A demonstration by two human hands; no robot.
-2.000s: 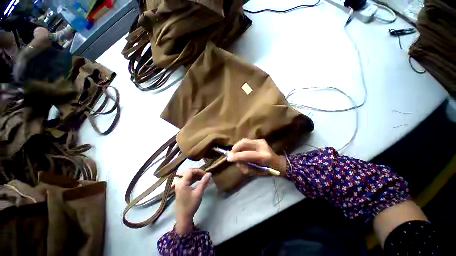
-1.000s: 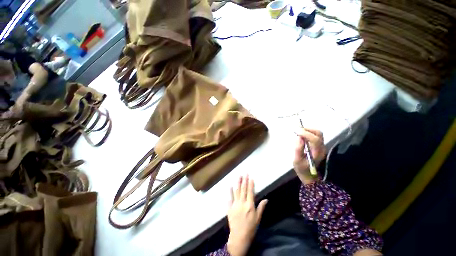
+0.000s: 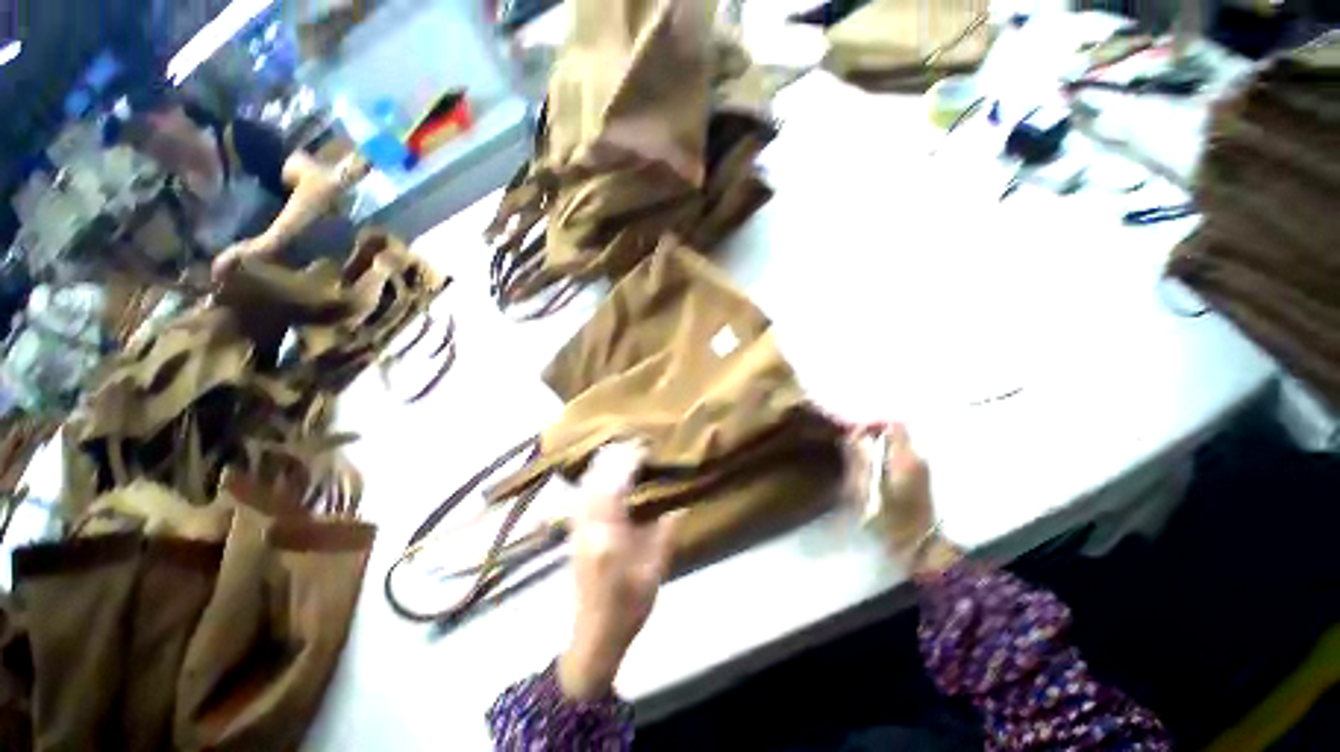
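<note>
A tan-brown tote bag [image 3: 698,389] lies on the white table in front of me, with a small pale label [image 3: 726,340] on it. Its long handles [image 3: 467,588] loop to the left. My left hand [image 3: 617,544] is blurred over the bag's near left edge; whether its fingers grip the cloth cannot be told. My right hand [image 3: 894,492] is at the bag's right corner, with the fingers closed around the slim white pen tool [image 3: 877,467], which is blurred.
A heap of bags [image 3: 647,162] stands behind the bag. More brown bags [image 3: 191,602] lie at the left, near another person's arm [image 3: 301,213]. A brown stack [image 3: 1286,206] is at the right. A black adapter [image 3: 1038,137] and the white table's [image 3: 941,323] near edge also show.
My left hand has moved from the table's near edge onto the bag. My right hand has moved to the bag's right corner with the pen tool. The camera view has shifted.
</note>
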